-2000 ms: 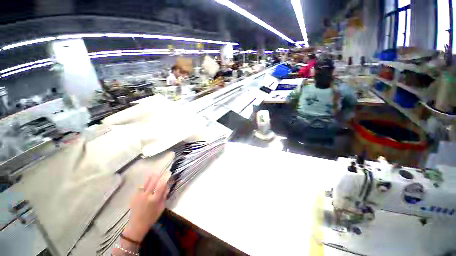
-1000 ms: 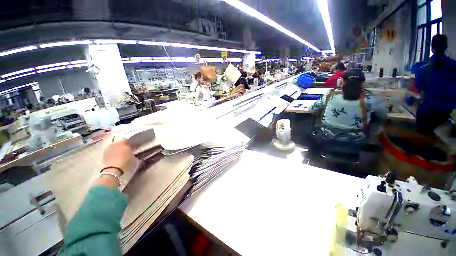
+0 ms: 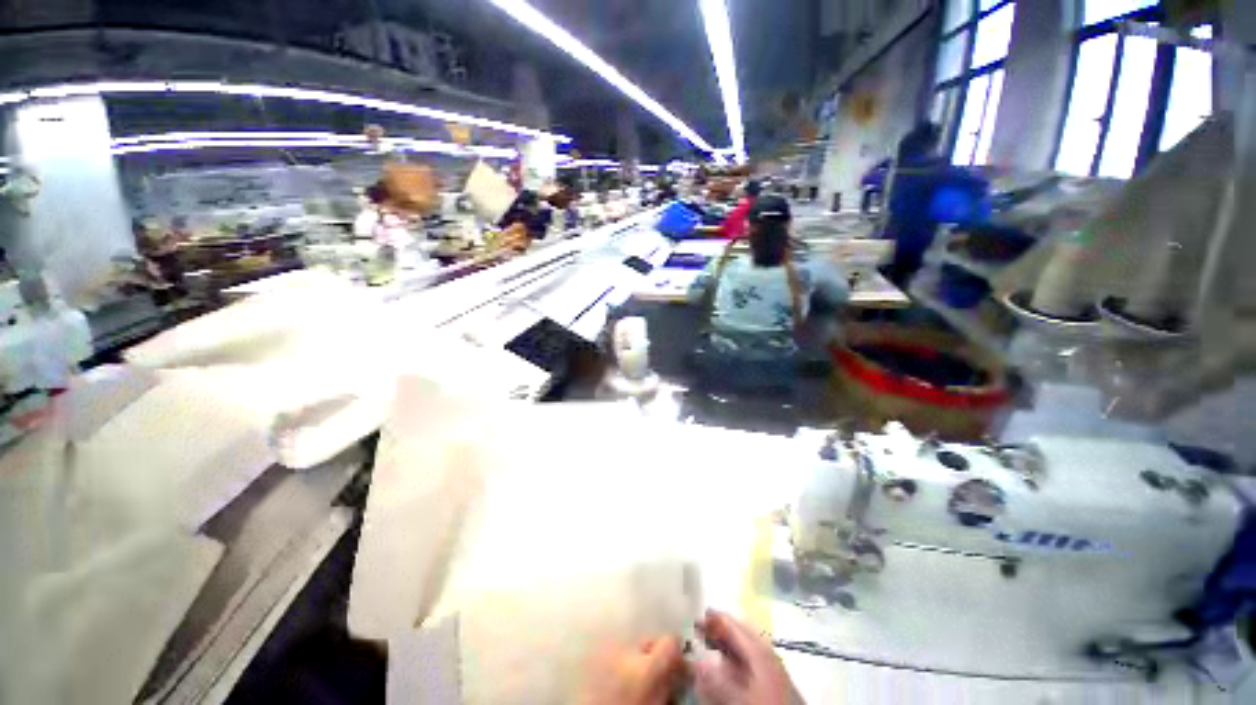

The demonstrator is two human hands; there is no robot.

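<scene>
A pale beige panel (image 3: 551, 606) lies on the bright white table left of the sewing machine (image 3: 992, 537) and hangs over the table's left edge. My left hand (image 3: 641, 672) is at the panel's right edge near the bottom of the view, its fingers on the edge. My right hand (image 3: 737, 664) is beside it, fingertips close to the same edge. Both hands are blurred and cut off by the lower rim. The needle area (image 3: 827, 565) is above and right of the hands.
Stacked beige panels (image 3: 124, 551) lie at the left. Thread cones (image 3: 1150, 282) stand behind the machine at right. A seated person (image 3: 755, 296) is ahead, beside a basket with a red rim (image 3: 916, 383). Another person in blue (image 3: 923, 193) stands farther back.
My left hand has moved from the panel stack to the table before the machine, where a panel now lies. My right hand has come into view. The view has turned right.
</scene>
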